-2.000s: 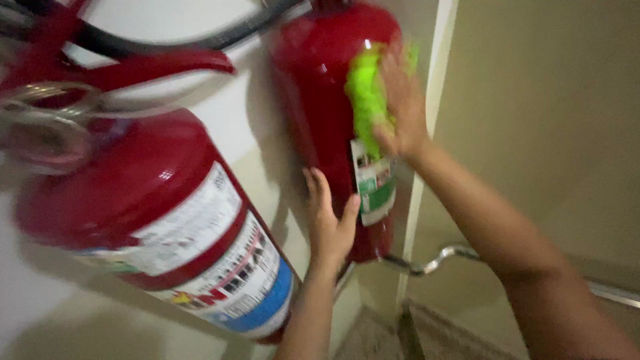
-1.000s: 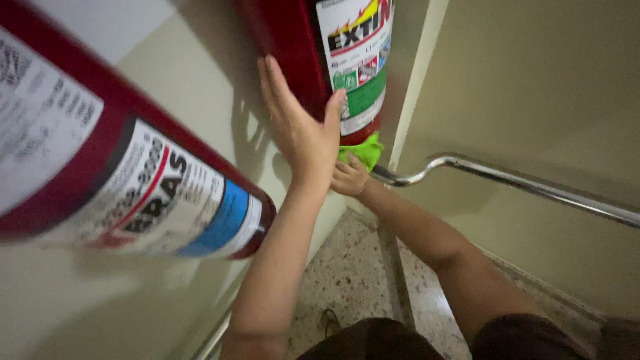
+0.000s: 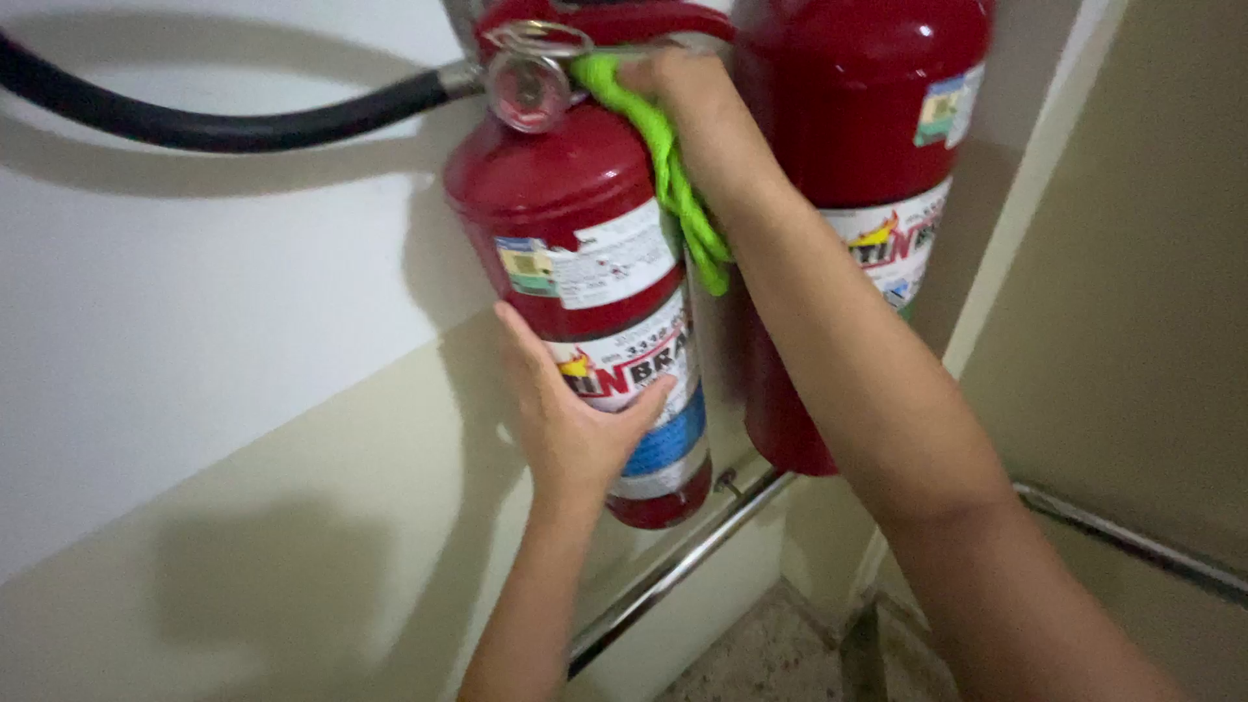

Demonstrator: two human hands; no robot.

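Note:
Two red fire extinguishers hang side by side at the wall. My left hand (image 3: 575, 419) is spread around the lower body of the left fire extinguisher (image 3: 556, 175), thumb over its printed label. At that extinguisher's neck, beneath the red lever handle (image 3: 643, 19), my right hand (image 3: 682, 83) grips a bright green cloth (image 3: 668, 161), which drapes down the cylinder's right side. Some right fingertips are hidden behind the cloth and handle. A round pressure gauge (image 3: 528, 93) sits just left of the cloth. Behind my right forearm is the right fire extinguisher (image 3: 848, 127).
A black hose (image 3: 244, 132) runs left from the left extinguisher's neck. Below both cylinders a metal handrail (image 3: 682, 561) slants along the wall, and another handrail (image 3: 1131, 541) is at the right. The speckled floor (image 3: 770, 653) shows at the bottom.
Both hands have moved from the right extinguisher to the left one. My right hand, earlier at the right extinguisher's base with the green cloth, is now up at the left one's neck. The view has shifted.

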